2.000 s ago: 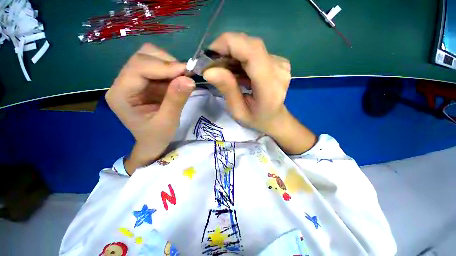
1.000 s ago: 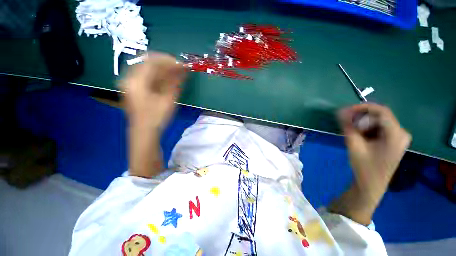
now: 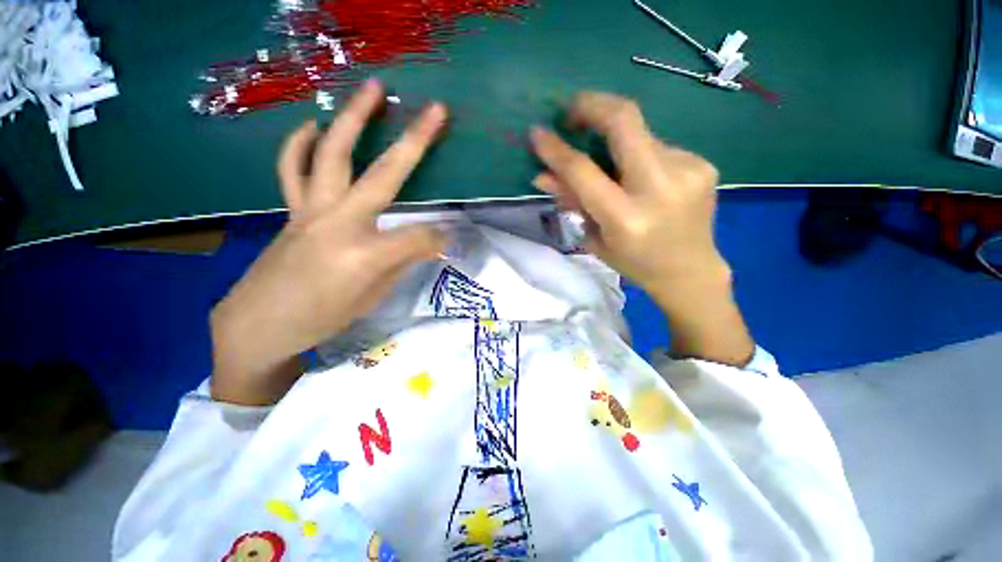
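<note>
My left hand (image 3: 313, 247) is over the bench edge, fingers spread, with nothing clearly held. My right hand (image 3: 654, 209) is to its right, fingers curled. A small shiny metal tool (image 3: 572, 226) shows partly under the right fingers; most is hidden by the hand. A faint red streak by the right fingertips is too blurred to identify. The red leads (image 3: 385, 38) lie in a pile with white and silver ends, beyond my left hand. Two assembled pieces (image 3: 681, 74), silver rods with white tabs and red tails, lie side by side beyond my right hand.
A heap of white strips (image 3: 49, 66) lies at the far left of the green bench (image 3: 868, 121). A device with a pale blue top (image 3: 986, 93) is at the right rim. The bench's pale edge curves just in front of the smock (image 3: 571, 439).
A second assembled piece now lies beside the first. My hands have come back from far apart to near each other. The view has shifted, and the blue tray has left it.
</note>
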